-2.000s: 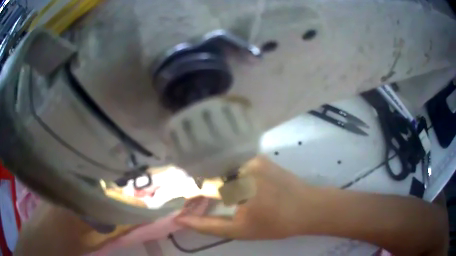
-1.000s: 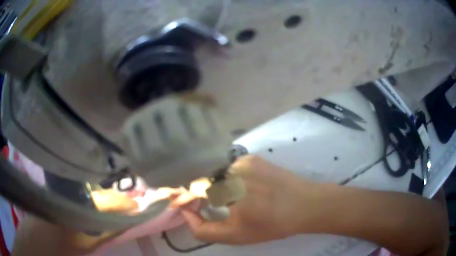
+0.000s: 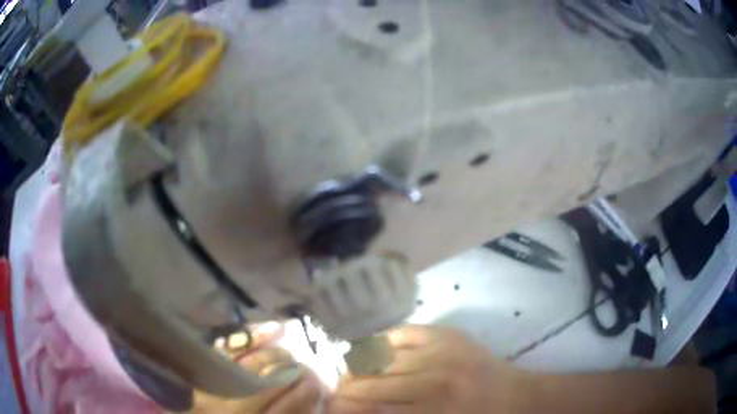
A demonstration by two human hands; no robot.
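The cream sewing machine head (image 3: 501, 105) fills most of the view, with its dark tension dial (image 3: 339, 220) and pale ribbed guard (image 3: 364, 295). Bright glare lies at the needle area (image 3: 319, 356) below. My right hand (image 3: 428, 372) is at the needle area, fingers bent and pointing left. My left hand (image 3: 275, 388) is partly hidden behind the machine head, its fingers close to the right hand's. Whether either hand grips cloth is lost in glare and blur. Pink fabric (image 3: 69, 340) lies heaped left of the machine.
Thread snips (image 3: 529, 251) and black-handled scissors (image 3: 614, 283) lie on the white table (image 3: 477, 299) at the right, beside a thin silvery tool (image 3: 659, 283). A yellow cord bundle (image 3: 145, 77) sits on top of the machine head. A red edge (image 3: 8, 340) shows at far left.
The view has shifted, so the machine and hands sit lower and more of the head's top and the pink heap shows. The left fingers now show close to the right hand at the needle area.
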